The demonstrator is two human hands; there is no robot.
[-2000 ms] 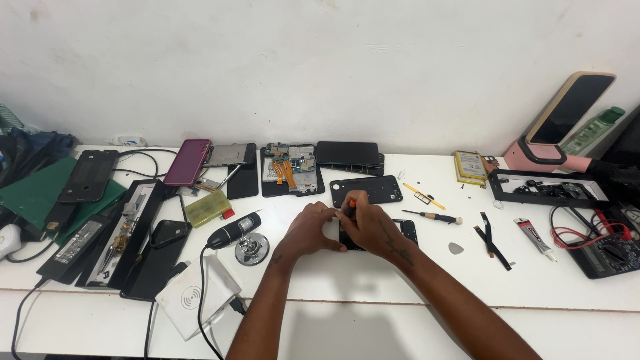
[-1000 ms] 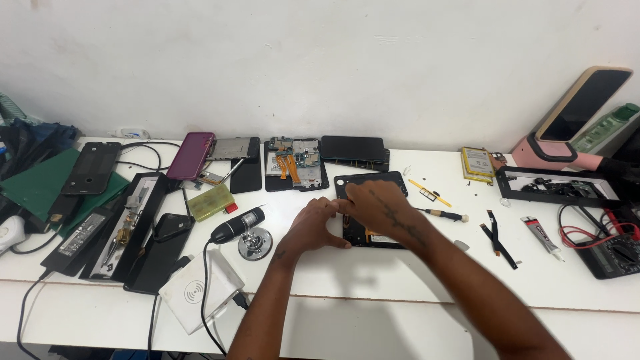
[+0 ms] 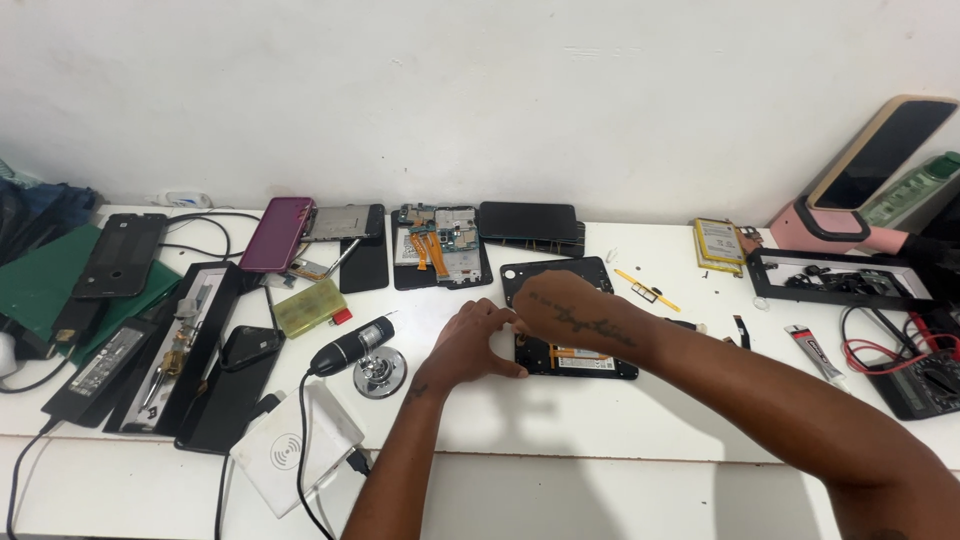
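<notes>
An opened phone (image 3: 592,363) lies on the white table, its battery and an orange flex cable showing. My left hand (image 3: 476,341) rests at the phone's left edge, thumb near the lower left corner and fingers at the upper left. My right hand (image 3: 551,304) is curled, palm down, over the phone's upper left part; whatever its fingers hold is hidden beneath it. Behind the phone lies a black phone back cover (image 3: 592,271) with a round camera opening, partly covered by my right hand. A yellow strip (image 3: 647,290) lies to the right of that cover.
Left of my hands are a digital microscope (image 3: 352,346) on a round metal stand, a white wireless charger (image 3: 289,454) and a yellow-green case (image 3: 306,307). Phone boards (image 3: 457,244) lie behind. On the right are a glue tube (image 3: 814,352), a parts tray (image 3: 844,300) and a multimeter (image 3: 926,382).
My right forearm has swung more level across the phone, and the hand has turned palm down. More of the phone's battery area shows now. My left hand stays by the phone's left edge.
</notes>
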